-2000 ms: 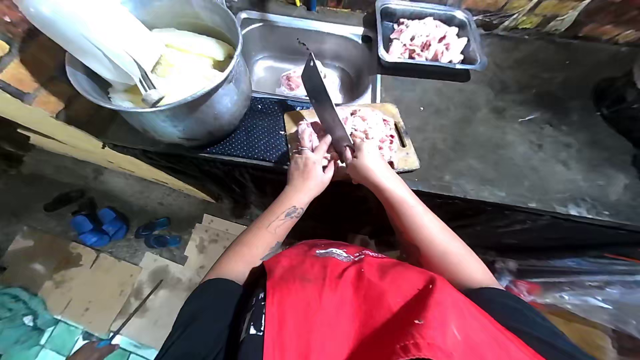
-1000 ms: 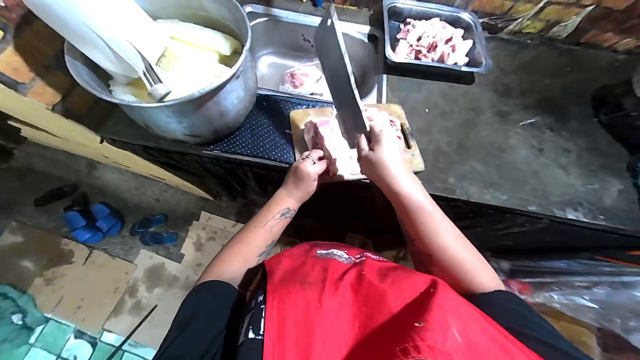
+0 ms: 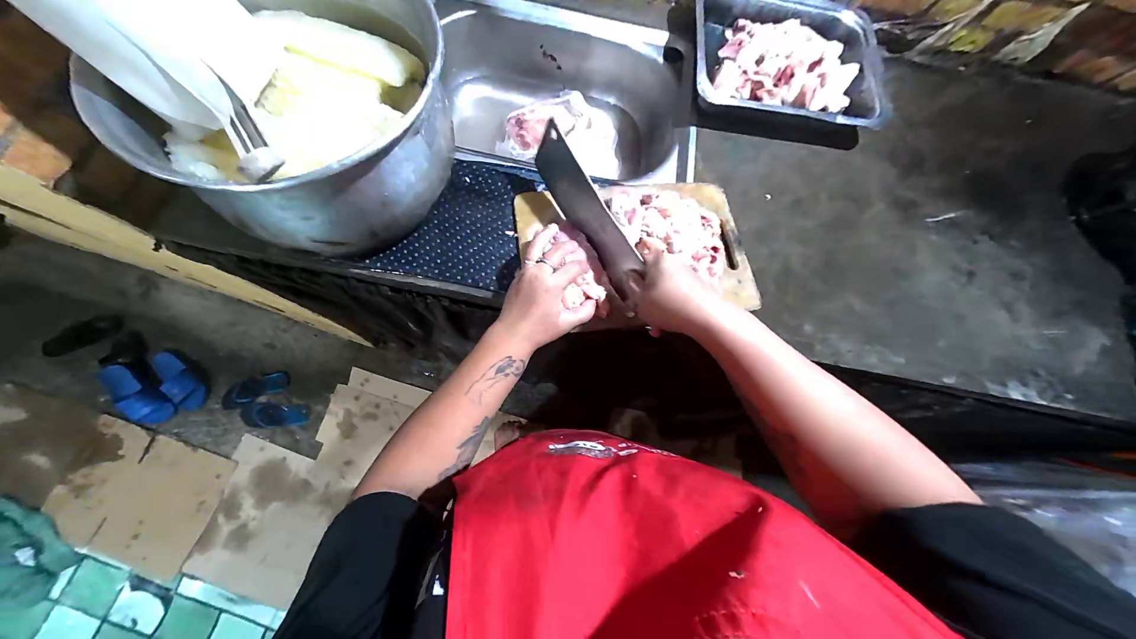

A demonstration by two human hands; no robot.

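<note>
My right hand [image 3: 670,293] grips the handle of a large knife [image 3: 581,200], its dark blade pointing up and left across a wooden cutting board [image 3: 741,280]. On the board's left part, my left hand [image 3: 546,297] holds down a piece of raw meat [image 3: 568,257], just left of the blade. Cut pieces of raw meat [image 3: 679,226] lie heaped on the board to the right of the knife. Another chunk of raw meat [image 3: 568,129] is in the metal sink [image 3: 652,89] behind the board. A black plastic tray [image 3: 794,111] at the back holds more cut meat.
A large metal pot [image 3: 337,209] with pale chunks, a white plastic bag [image 3: 169,62] and a metal utensil [image 3: 244,133] stands at the left. Below it is a dark dotted mat [image 3: 453,226]. The dark countertop [image 3: 958,240] extends right. Slippers [image 3: 160,386] and cardboard [image 3: 151,497] lie on the floor.
The knife was raised higher over the board one second ago and is now lower, between the held meat and the cut heap. My left hand now lies over the meat.
</note>
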